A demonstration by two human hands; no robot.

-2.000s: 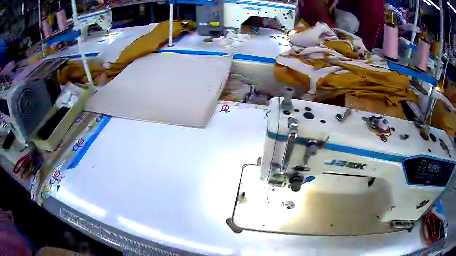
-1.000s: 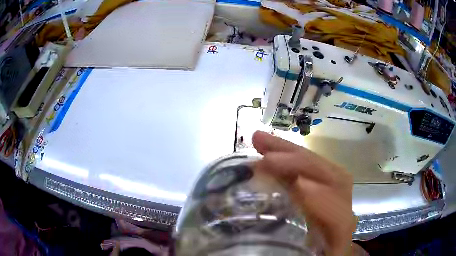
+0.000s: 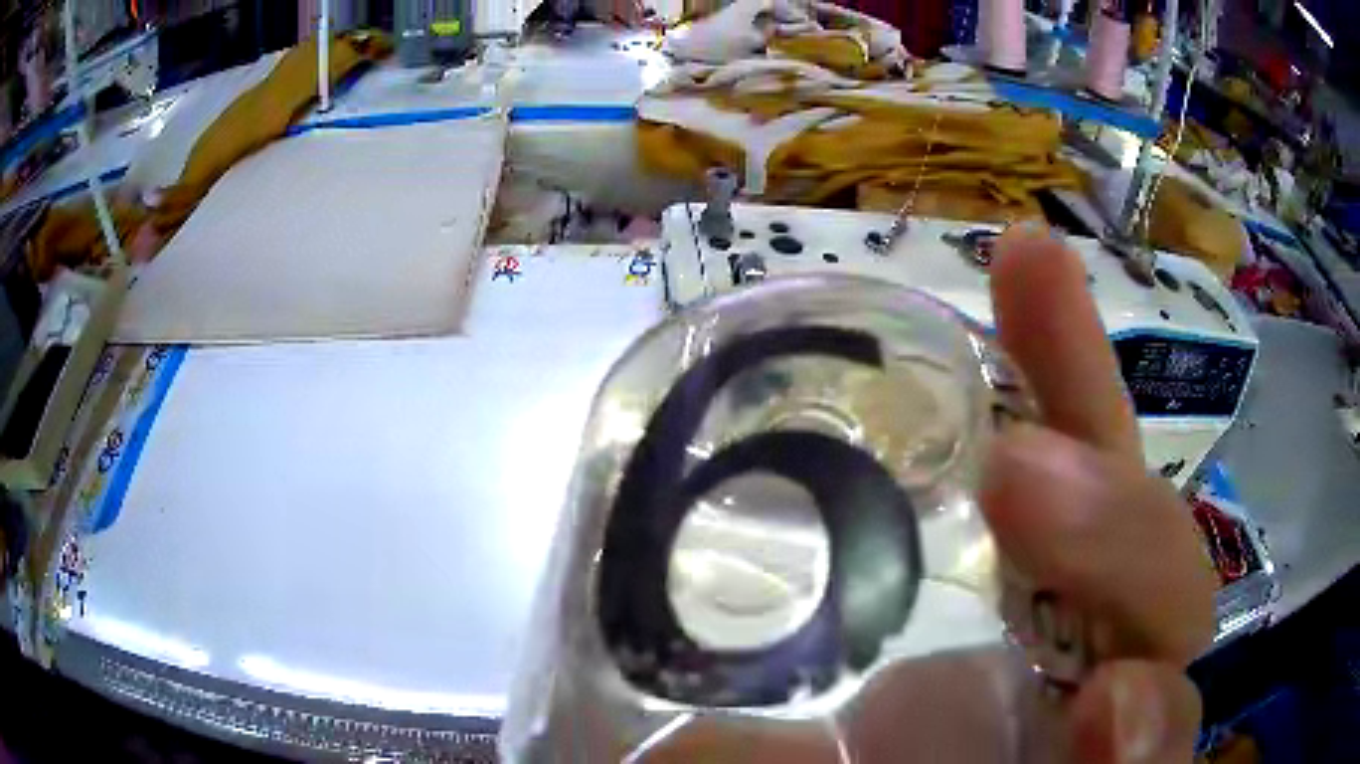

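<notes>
My right hand [image 3: 1096,493] is raised close to the camera at the right, gripping a clear, shiny plastic container [image 3: 955,597], maybe a bottle. A large black "6" shows on it. Fingers are at the container's right side, and skin shows blurred through its lower part. The container's bottom is cut off by the picture edge. It hides much of the sewing machine [image 3: 835,246] behind. My left hand is not in view.
The white table [image 3: 328,508] spreads at left, with a pale flat board [image 3: 328,239] at its back. Mustard and white cloth [image 3: 895,135] is heaped behind the machine. A narrow tray [image 3: 52,373] stands at far left. Pink thread cones [image 3: 1105,57] stand at back right.
My right hand and the container rose into view from below and are now higher and closer, with the "6" facing the camera. The view first tipped down, then partly back up and rightward.
</notes>
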